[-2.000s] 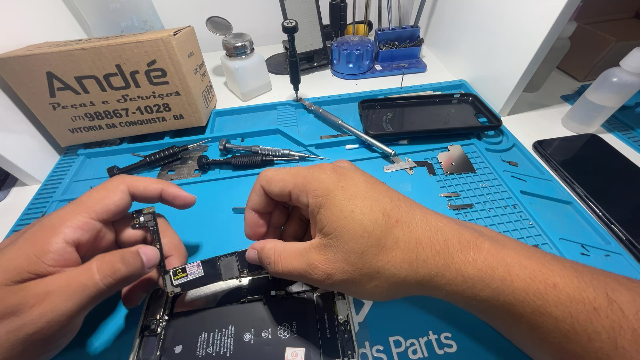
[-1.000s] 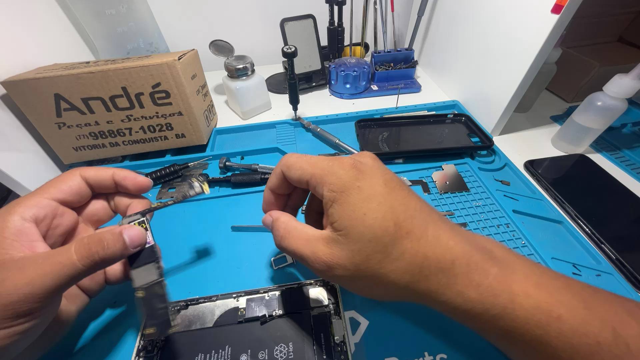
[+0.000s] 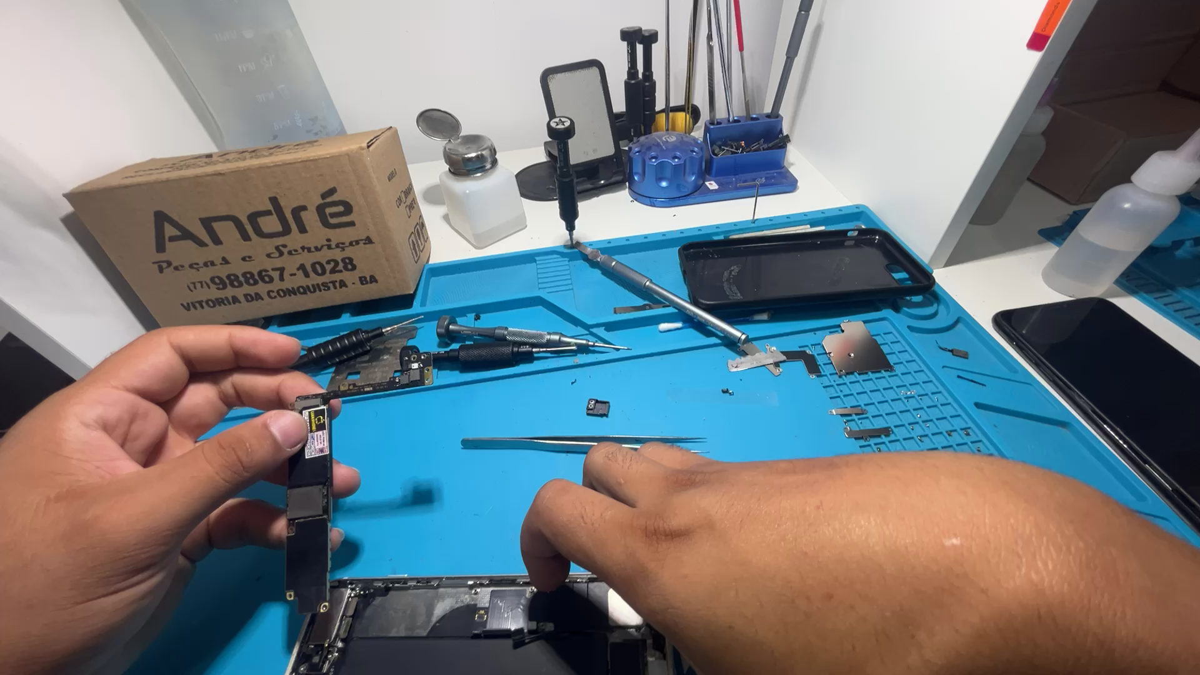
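My left hand (image 3: 178, 478) grips a phone's logic board (image 3: 309, 506) between thumb and fingers; it is L-shaped, with a label on it, and is held upright over the left end of an opened phone (image 3: 422, 614). The phone lies at the bottom edge, its battery partly in view. My right hand (image 3: 656, 516) is over the phone's right part, fingers bent down near its upper edge; its fingertips are partly hidden, so whether it holds anything cannot be told. Just beyond it lie steel tweezers (image 3: 525, 442) and a small black part (image 3: 597, 408) on the blue mat.
Several screwdrivers (image 3: 487, 354) lie beyond my left hand, near a cardboard box (image 3: 253, 230). A pen-like metal tool (image 3: 666, 298), a black phone case (image 3: 806, 267) and a metal shield plate (image 3: 858, 347) lie farther back. At right are a black phone (image 3: 1116, 394) and a plastic bottle (image 3: 1116, 230).
The logic board was low over the opened phone and is now lifted clear in my left hand. My right hand has moved down from near the tweezers to the phone. The view has shifted.
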